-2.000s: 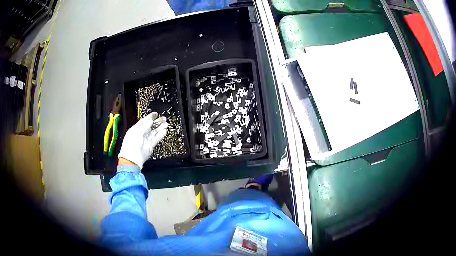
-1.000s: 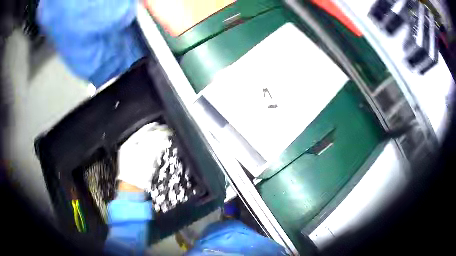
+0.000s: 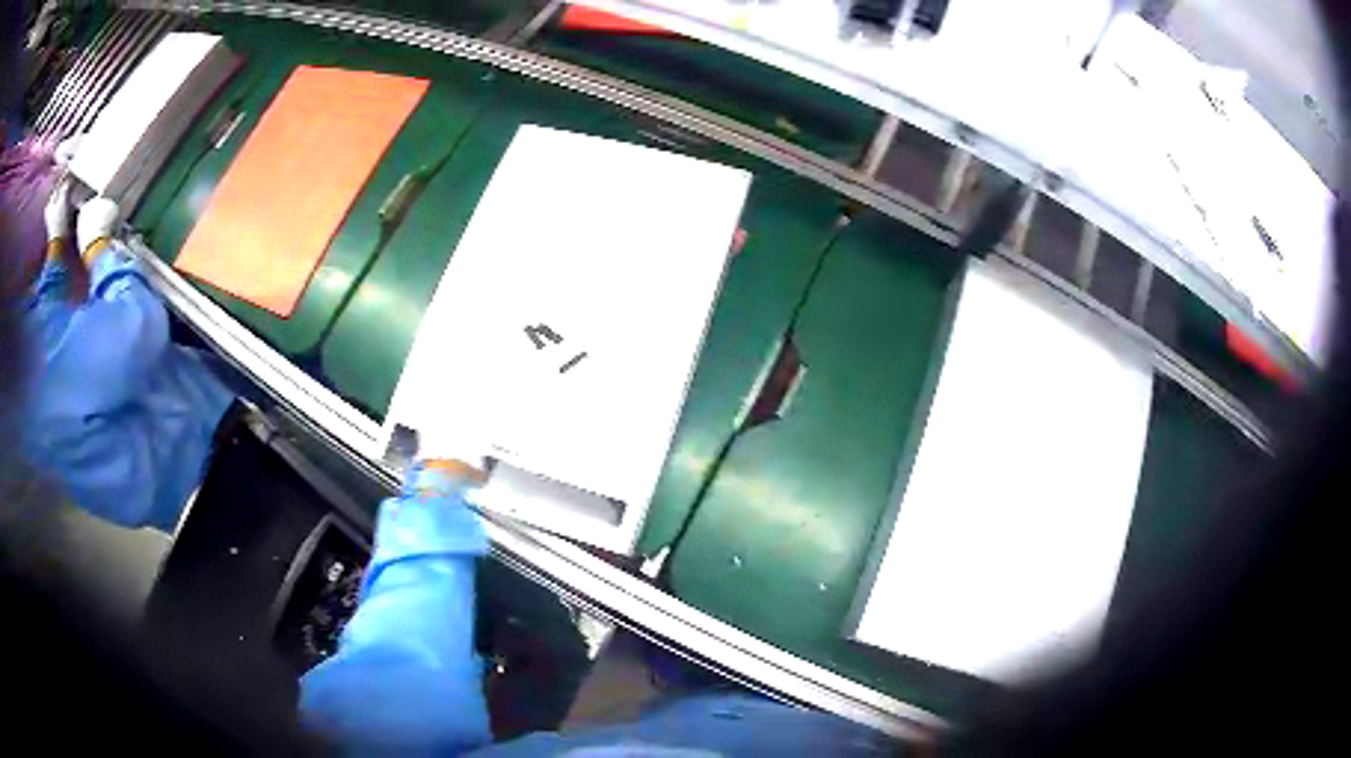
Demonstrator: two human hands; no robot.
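Observation:
A white metal box (image 3: 608, 252) lies on a green carrier plate in front of me, its near end towards me. Small dark pieces (image 3: 544, 339) lie on its top. My left hand (image 3: 456, 444), in a white glove, is over the near end of the box, left of the opening. The glove blends with the white metal, so its fingers and anything in them cannot be made out. Bare wrist shows between glove and blue sleeve. My right hand is not in view.
The black parts tray (image 3: 230, 548) is at the lower left, partly behind my sleeve. An orange pad (image 3: 304, 185) lies left of the box, another white box (image 3: 1022, 489) right. Another worker's gloved hands (image 3: 98, 222) touch a box at far left. Metal rails border the line.
The view has swung from the tray towards the line. My left hand has left the tray's parts compartment and moved to the near end of the box.

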